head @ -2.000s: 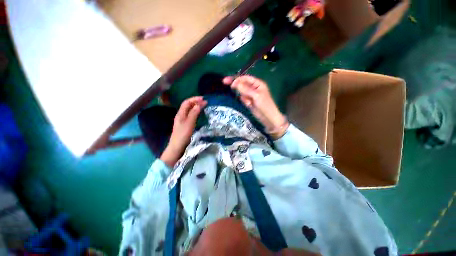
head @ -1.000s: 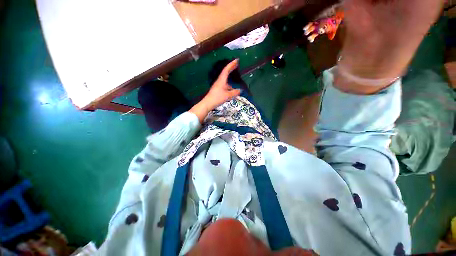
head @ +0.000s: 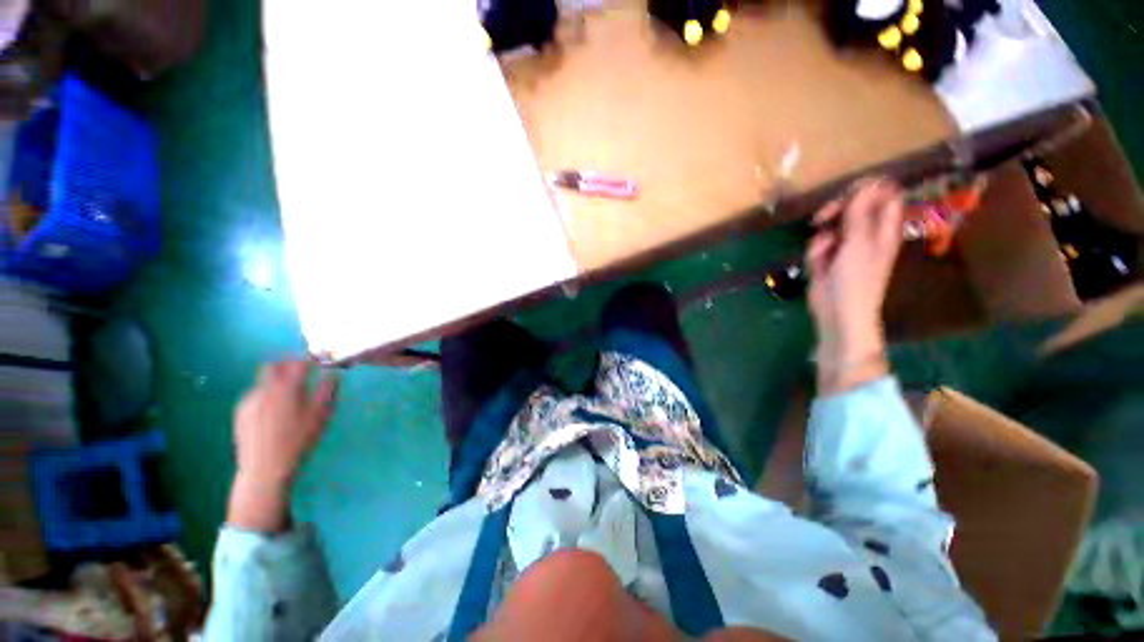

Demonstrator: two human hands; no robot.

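Note:
My left hand (head: 279, 420) is blurred beside the table's near left corner, fingers bent; nothing clear shows in it. My right hand (head: 856, 270) is raised at the table's near edge on the right, fingertips drawn together; whether they hold a needle or thread is too small to tell. Pink-handled thread snips (head: 602, 187) lie on the brown cardboard sheet (head: 703, 126), away from both hands. Black plush penguins (head: 874, 28) with yellow parts are at the far side, cut off by the top edge. The printed apron (head: 540, 433) lies over my lap; no toy is visible on it.
The white tabletop (head: 402, 176) is at left. A blue crate (head: 107, 188) and a blue stool (head: 107, 489) stand on the floor at far left. An open carton (head: 1004, 502) is at right, with a box of toys (head: 1022, 270) beyond it and an orange-pink plush (head: 941, 226).
My hands, together over the lap two seconds ago, are now wide apart. My right hand has come down from high at upper right; my left has moved out left. The view has shifted, showing more table.

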